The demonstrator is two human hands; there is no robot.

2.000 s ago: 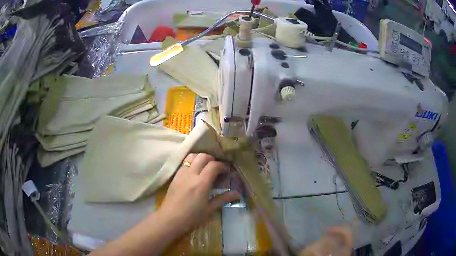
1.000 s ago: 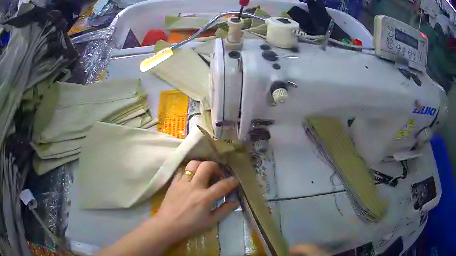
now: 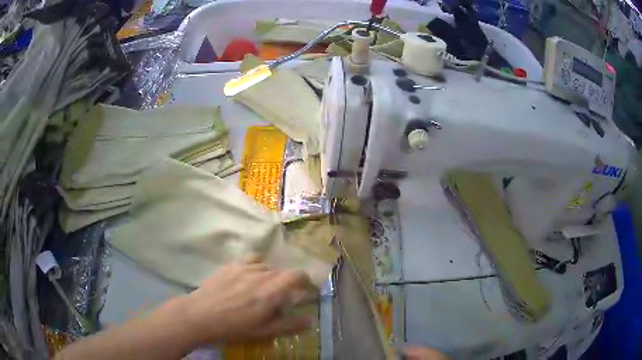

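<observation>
A pale grey-green panel [image 3: 197, 218] lies left of the needle. My left hand [image 3: 246, 302], blurred, is on its lower edge with the fingers curled onto the cloth. An olive strip [image 3: 355, 302] runs from under the needle area [image 3: 336, 204] of the white sewing machine [image 3: 479, 112] down to the bottom edge of the picture. The panel's right end overlaps olive cloth just before the needle. My right hand [image 3: 420, 353] is mostly cut off by the bottom edge; its visible fingertips are at the strip's lower end. The needle tip is too small to make out.
A layered stack of panels [image 3: 134, 151] lies at the left. A bundle of olive strips [image 3: 496, 242] lies under the machine arm. A lamp [image 3: 248, 80] hangs over sewn cloth [image 3: 281, 102] behind the needle. A white tub [image 3: 204, 31] stands behind; grey-green pieces [image 3: 35, 105] hang far left.
My left hand has moved down and slightly left, off the cloth beside the needle. The panel's right part has unfolded and spread toward the wearer. My right hand stays at the bottom edge.
</observation>
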